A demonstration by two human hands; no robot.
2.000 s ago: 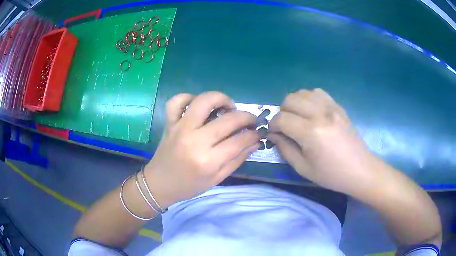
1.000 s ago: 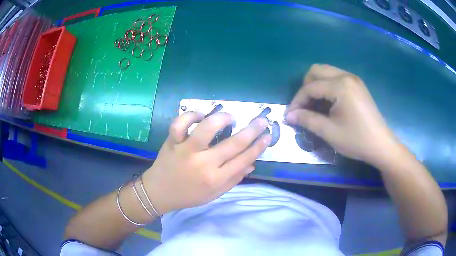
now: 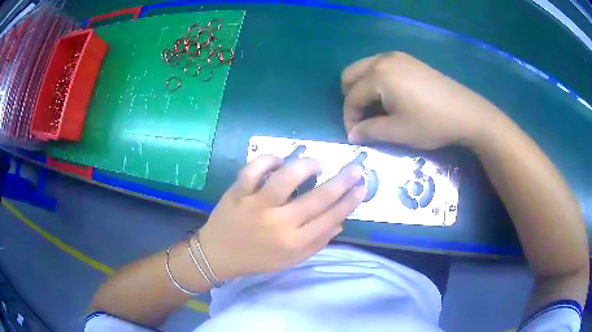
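Observation:
The silver metal plate [image 3: 396, 211] lies on the dark green surface in front of me, with dark curved cutouts. My left hand [image 3: 279, 211] rests over its left and middle round positions, fingers spread, and hides part of them. The right round position [image 3: 416, 192] is uncovered; I see no ring in it. My right hand [image 3: 402, 107] is above the plate's back edge, thumb and index fingertip close together. Whether it holds a ring cannot be seen. Copper rings [image 3: 195, 48] lie in a loose pile on the green mat [image 3: 149, 130].
A red bin [image 3: 68, 87] with copper-coloured rings stands at the mat's left. Stacked clear trays [image 3: 26, 78] stand left of it. Blue tape edges the dark green surface [image 3: 298, 71]. A floor with a yellow line shows at lower left.
My right hand has moved left, from above the plate's right part to its back middle edge. The right round position is now uncovered. My left hand stays on the plate. The far plate at top right is gone from view.

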